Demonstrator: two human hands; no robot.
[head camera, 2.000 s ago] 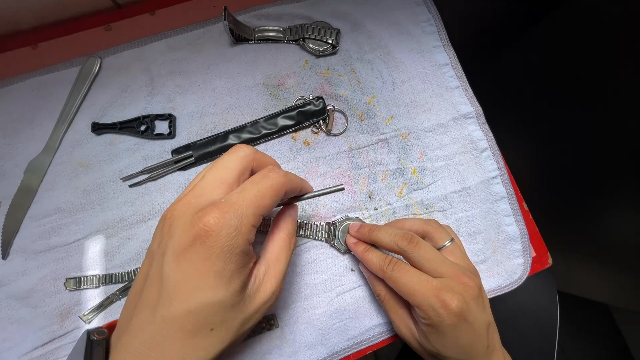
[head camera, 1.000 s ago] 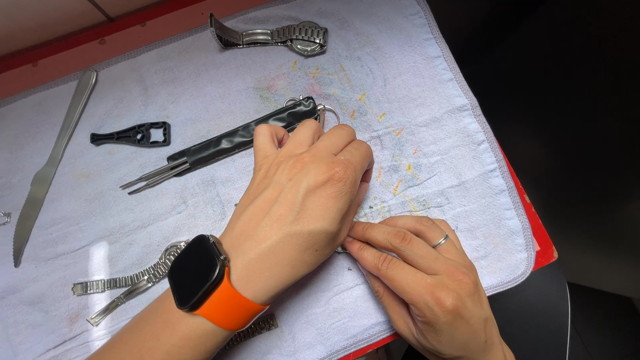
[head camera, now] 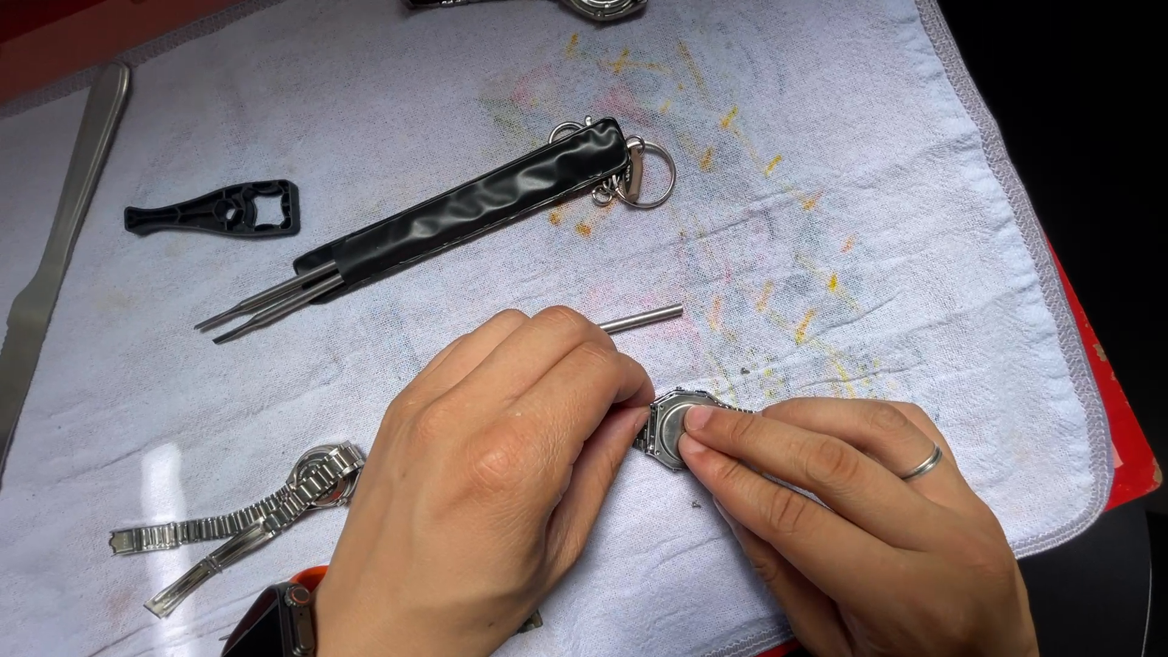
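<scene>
A metal wristwatch lies back up on the cloth between my hands. My right hand presses thumb and finger on its case back. My left hand has its thumb and index finger pinched together at the left edge of the case, where the bracelet joins; what those tips grip is hidden. A slim metal rod tool sticks out to the right from behind my left knuckles, and the rest of it is covered by the hand. Two tiny dark bits rest on the cloth near the watch.
Above the hands lies a black tool sleeve with thin metal screwdrivers and a key ring. To its left are a black plastic opener and a table knife. Another bracelet watch sits lower left, a further watch at the top edge.
My left hand has drawn back left from over the watch, which shows again, and the metal rod is visible once more. My right hand keeps its place on the case. The view is closer.
</scene>
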